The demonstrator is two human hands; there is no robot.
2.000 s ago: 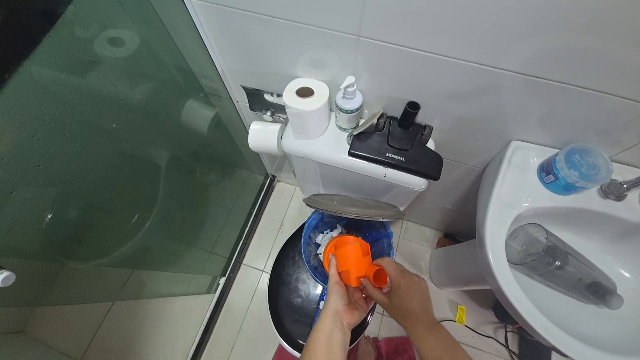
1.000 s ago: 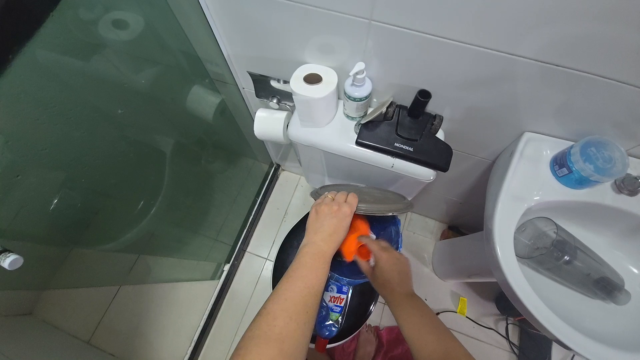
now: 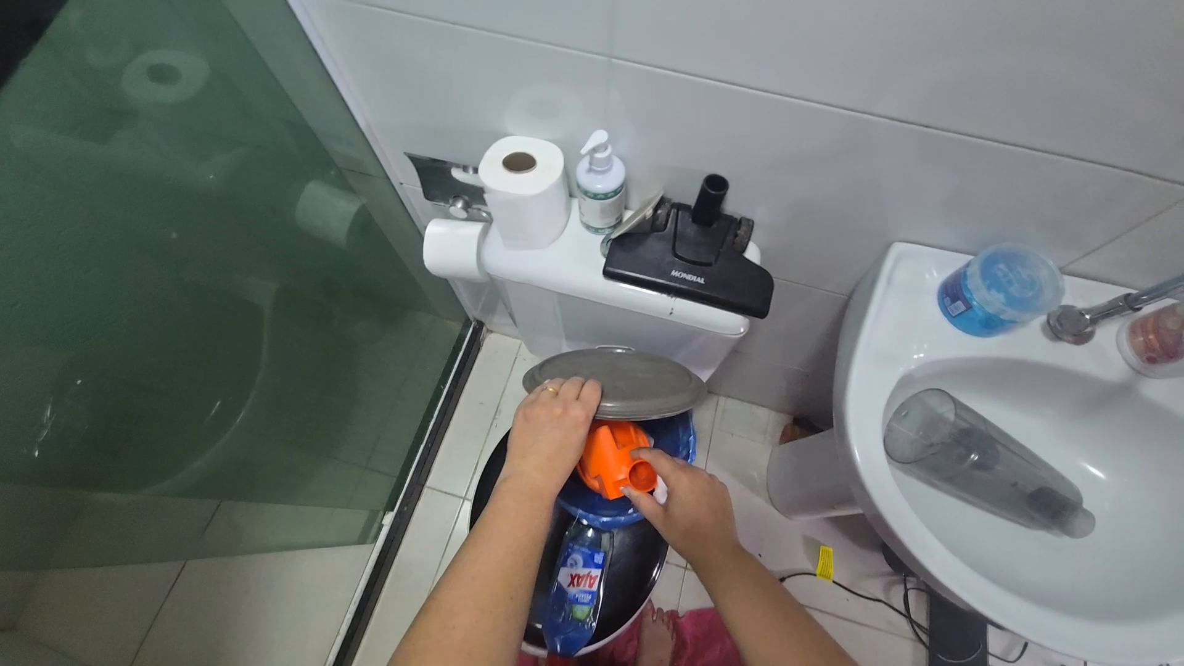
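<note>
My right hand (image 3: 689,507) pinches the short round spout of an orange plastic part (image 3: 612,461) between thumb and fingers. The part is over the blue-lined bin (image 3: 683,438). My left hand (image 3: 553,427) rests its fingers on the left edge of a grey oval bin lid (image 3: 638,384), which is tilted up behind the bin; whether it also touches the orange part cannot be told. Below the bin, a blue Ajax bottle (image 3: 575,592) lies on the black toilet lid (image 3: 541,550).
The toilet tank (image 3: 610,324) bears a toilet paper roll (image 3: 524,196), a pump bottle (image 3: 601,185) and a black Mondial vacuum floor head (image 3: 689,259). At right, a white sink (image 3: 869,370) holds a clear plastic cylinder (image 3: 990,462). A glass shower panel (image 3: 213,277) stands left; a cable (image 3: 865,597) lies on the floor.
Two seconds ago both hands were on the orange part. The left hand has since moved up to the grey lid, and the blue bottle has come into sight below.
</note>
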